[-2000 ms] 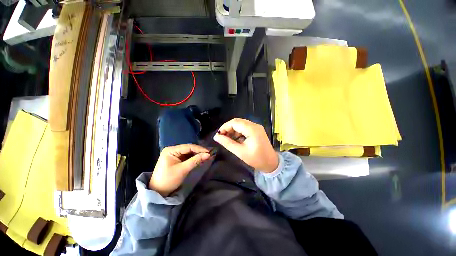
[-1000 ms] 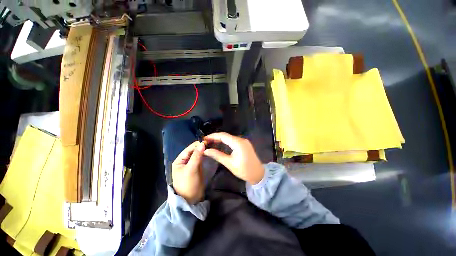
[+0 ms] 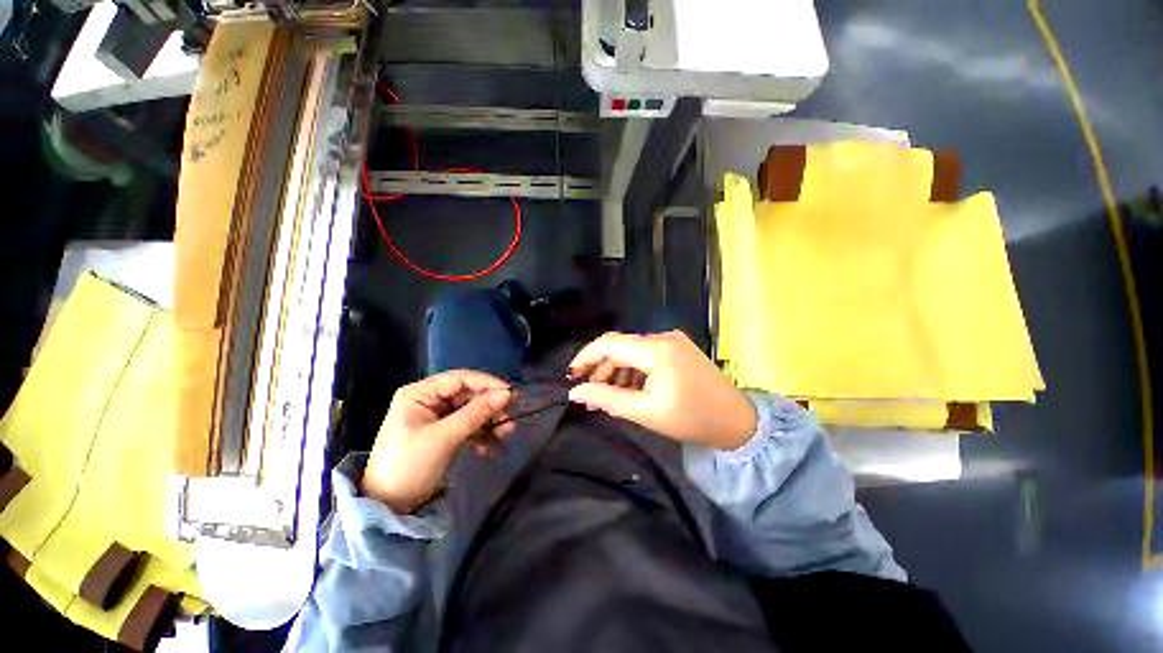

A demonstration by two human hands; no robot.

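Note:
A thin black cord (image 3: 541, 381) runs between my two hands over the dark apron (image 3: 599, 510). It is hard to see against the cloth, and a second dark line shows just below it. My left hand (image 3: 440, 427) pinches the cord between thumb and index finger. My right hand (image 3: 657, 387) pinches it at the other side with thumb and fingertips. The hands are apart, with a short gap between the fingertips. The cord's ends are hidden in the fingers.
A long tan board fixture (image 3: 217, 242) stands at the left, with yellow panels (image 3: 77, 421) beyond it. A yellow stack (image 3: 880, 281) with brown tabs lies at the right. A white machine table end (image 3: 727, 51) and a red hose (image 3: 455, 277) are ahead.
One second ago my hands were together at the fingertips; now they are spread apart with the cord between them. The surroundings have shifted slightly right in the view.

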